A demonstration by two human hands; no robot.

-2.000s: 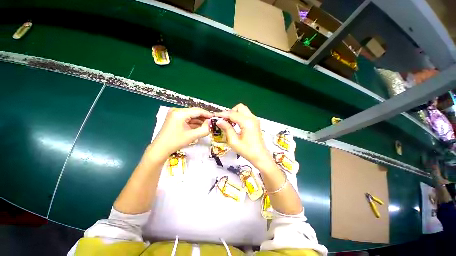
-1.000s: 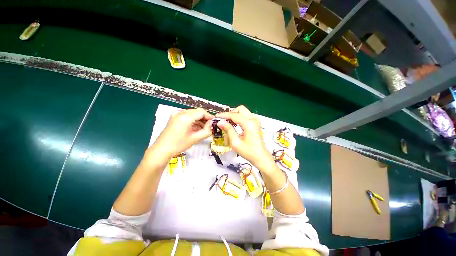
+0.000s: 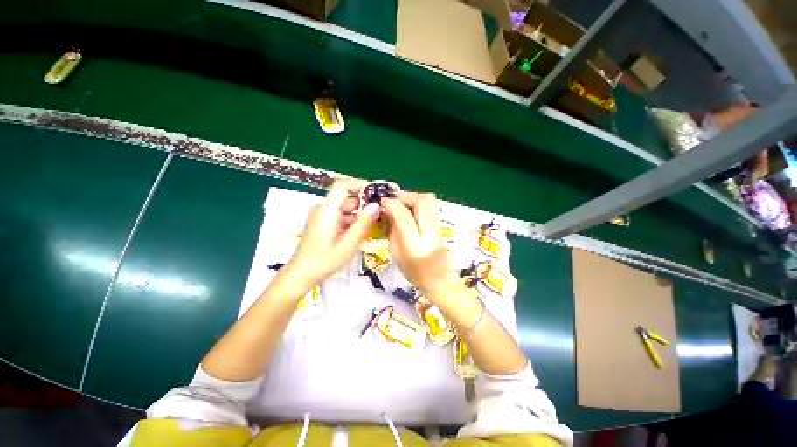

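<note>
My left hand [image 3: 332, 229] and my right hand [image 3: 420, 237] meet above the far part of the white work sheet [image 3: 349, 375]. Their fingertips hold a small dark wired assembly [image 3: 379, 192] between them, with thin red and black wires around it. A yellow part shows just below the fingertips; the fingers hide much of it. Several yellow-and-white units lie on the sheet, one near its middle [image 3: 398, 329] and one at its right edge [image 3: 496, 279], with wires and black connectors. A black connector [image 3: 371, 278] lies below my hands.
Yellow-handled pliers [image 3: 651, 347] lie open on a cardboard sheet [image 3: 616, 384] at right. Beyond the worn rail [image 3: 218, 154], the green belt carries spaced units [image 3: 329, 114]. A grey metal bar [image 3: 647, 192] crosses at right. Open boxes [image 3: 546, 39] stand beyond. Another person's arm shows far right.
My fingertips have shifted slightly up and opened around the assembly, so more of its dark part and wires shows. The units on the belt have moved right.
</note>
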